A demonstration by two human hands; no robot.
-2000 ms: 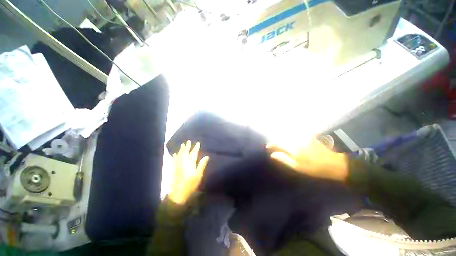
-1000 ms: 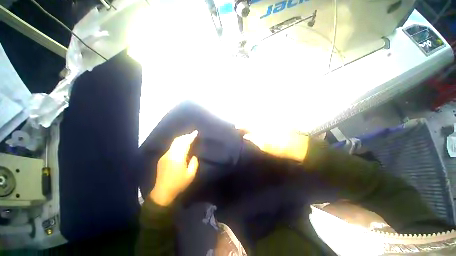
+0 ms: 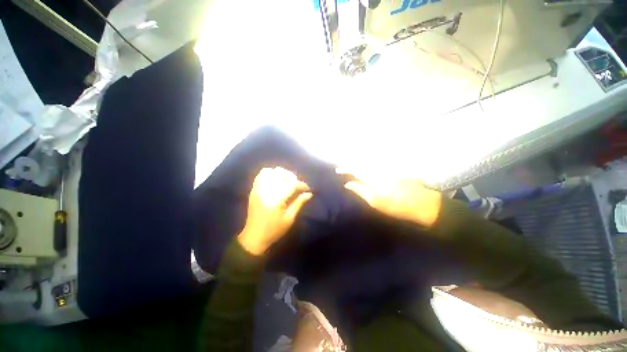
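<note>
A dark navy garment piece [image 3: 302, 240] lies across the table's front edge and my lap, its upper part in bright glare. My left hand [image 3: 276, 210] is on its left part, fingers curled and thumb close to the forefinger, pinching the cloth. My right hand [image 3: 395, 198] holds the cloth near its upper right edge; glare washes out part of this hand. A separate dark fabric stack [image 3: 141, 192] lies flat to the left. The presser foot and needle area [image 3: 354, 62] is beyond the hands, with no cloth visible under it.
The cream machine head [image 3: 454, 41] stands at upper right, with a control panel [image 3: 603, 67]. A grey slatted basket [image 3: 560, 230] is at right. A cream unit [image 3: 27, 227] and screwdriver [image 3: 60, 230] are at left, below a crumpled white scrap [image 3: 65, 127].
The view has shifted. My left hand has moved right across the cloth, closer to my right hand, and its fingers have curled in. The cloth between the hands is bunched more.
</note>
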